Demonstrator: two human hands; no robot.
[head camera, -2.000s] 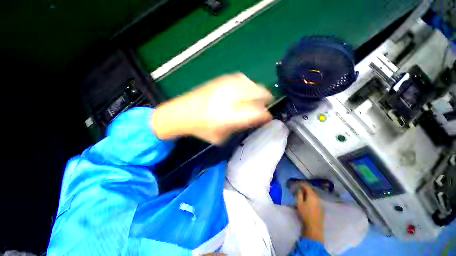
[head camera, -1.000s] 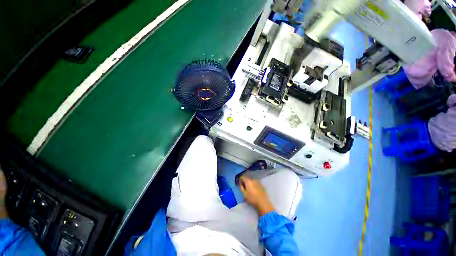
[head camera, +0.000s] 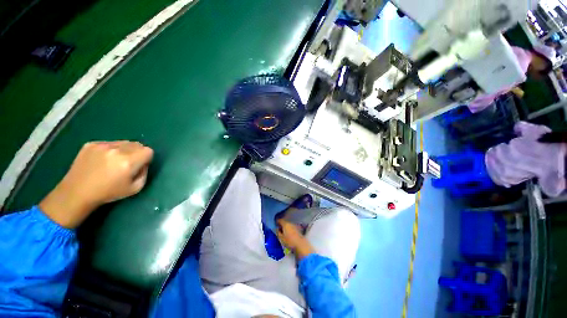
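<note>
My left hand (head camera: 112, 171), bare with a blue sleeve, is curled into a fist above the green conveyor belt (head camera: 186, 102); nothing shows in it. My right hand (head camera: 291, 236) rests low by my knee, fingers bent; whether it holds anything is unclear. In front stands the white machine (head camera: 317, 140) with a lit blue screen (head camera: 341, 180). Its left fixture (head camera: 349, 84) holds a dark block, blurred. Its right fixture (head camera: 400, 149) shows a dark greenish plate. Neither hand touches the machine.
A black desk fan (head camera: 266, 112) stands between belt and machine. A dark unit (head camera: 53, 54) lies beyond the white divider (head camera: 81, 84). A dark tray (head camera: 106, 297) shows dimly at lower left. Blue stools (head camera: 475, 289) and people in pink smocks (head camera: 525, 158) are at right.
My left hand has come from the trays at the left edge to above the belt. The view has shifted, and the trays have mostly left it. My right hand stays by my knee.
</note>
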